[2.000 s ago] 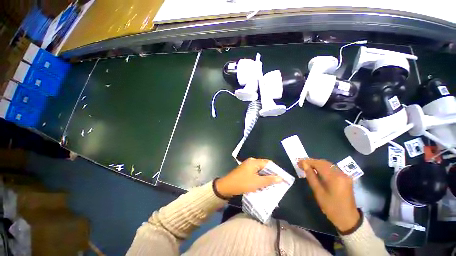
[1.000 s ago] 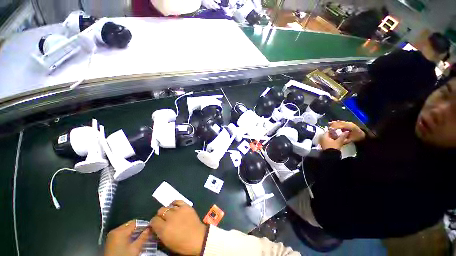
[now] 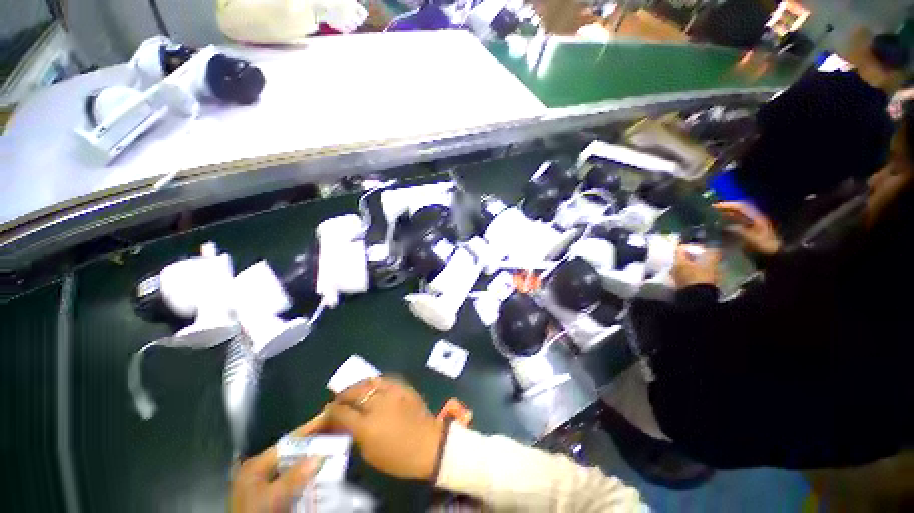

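My left hand (image 3: 269, 488), cut off by the bottom edge, holds the folded white label strip (image 3: 319, 463). My right hand (image 3: 393, 429) is against the strip's upper edge, its fingertips blurred and partly hidden, so its hold is unclear. A white label (image 3: 351, 373) lies just beyond my right hand, partly covered by it. A square QR code label (image 3: 447, 358) lies flat further right. An orange card (image 3: 456, 411) shows partly behind my right wrist. The strip's tail (image 3: 241, 386) runs up to white cameras (image 3: 198, 288) lying on the green bench.
More black-headed cameras (image 3: 523, 323) are heaped at centre right, with cables among them. A person in dark clothes (image 3: 762, 351) works at the right, hands over the bench. The raised white-topped line (image 3: 391, 95) runs behind, bearing cameras (image 3: 233, 78) at its left.
The view has swung from the bench's left part to the right, bringing in the other person and the white-topped line. My right hand has moved from the white label to the strip.
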